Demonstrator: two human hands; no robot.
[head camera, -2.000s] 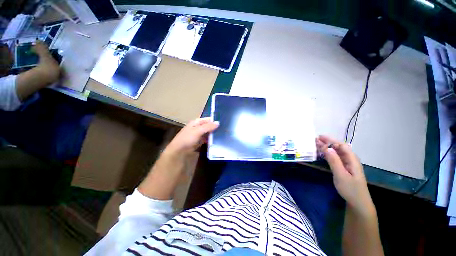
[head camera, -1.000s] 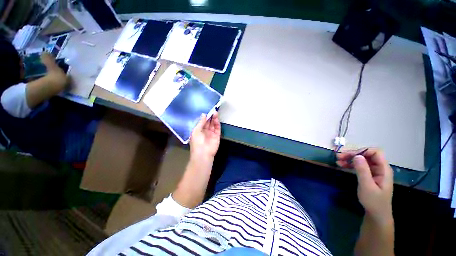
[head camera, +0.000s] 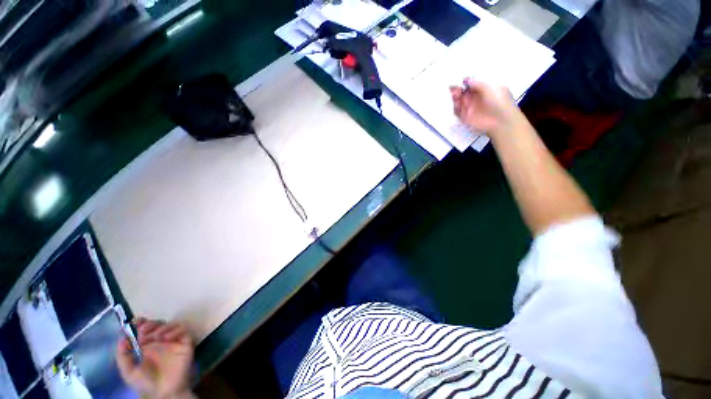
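My left hand (head camera: 160, 358) is at the lower left, fingers curled round the edge of a display unit (head camera: 101, 343) that lies partly out of the picture. My right hand (head camera: 483, 107) is raised over white sheets (head camera: 436, 86) at the upper right, fingertips together on a small dark item (head camera: 467, 84), too small to name. A black glue gun (head camera: 355, 58) with a red trigger lies on the sheets, left of my right hand.
More display units (head camera: 66, 292) lie at the far left. A black box (head camera: 210, 109) stands at the back of the beige mat (head camera: 203, 210). Its thin lead ends in a small white plug (head camera: 313, 232) at the front edge. Another dark-and-white unit (head camera: 440, 19) lies at top right.
The view has swung right, bringing in the glue gun and sheets. My right hand has moved from the bench front to over the sheets. My left hand remains at the unit's edge.
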